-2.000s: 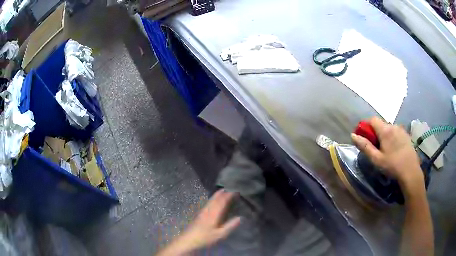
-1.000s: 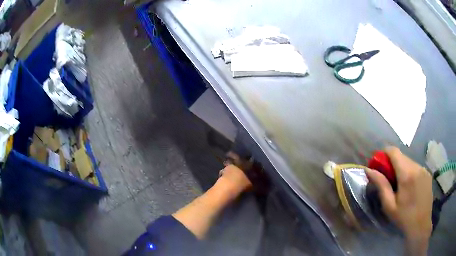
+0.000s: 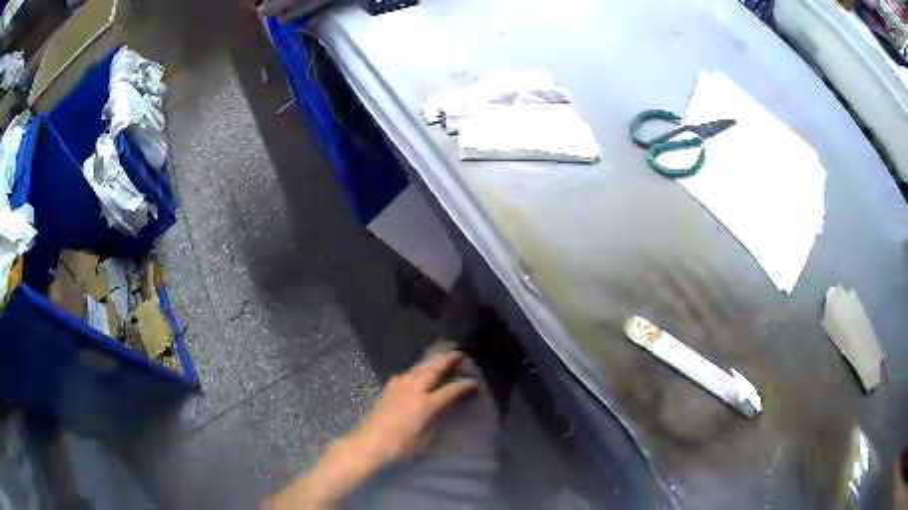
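A narrow white folded strip [image 3: 697,369] lies alone on the grey pressing table, with a pale speckled end at its upper left, which looks like the template's end. My left hand [image 3: 423,398] hangs beside the table edge, fingers apart, with nothing seen in it. My right hand is out of the picture. A shiny bit at the lower right edge [image 3: 858,466] may be the iron; the rest of it is not in view.
A pile of white pressed strips [image 3: 528,129] lies near the table's left edge. Dark green scissors [image 3: 677,157] rest partly on white cut pieces [image 3: 767,199]. A beige-grey interlining stack [image 3: 852,339] lies right. Blue bins [image 3: 90,339] with cloth and scraps stand on the floor.
The iron and my right hand have moved off the strip to the lower right, uncovering it. My left hand has shifted slightly down and left, its fingers now spread.
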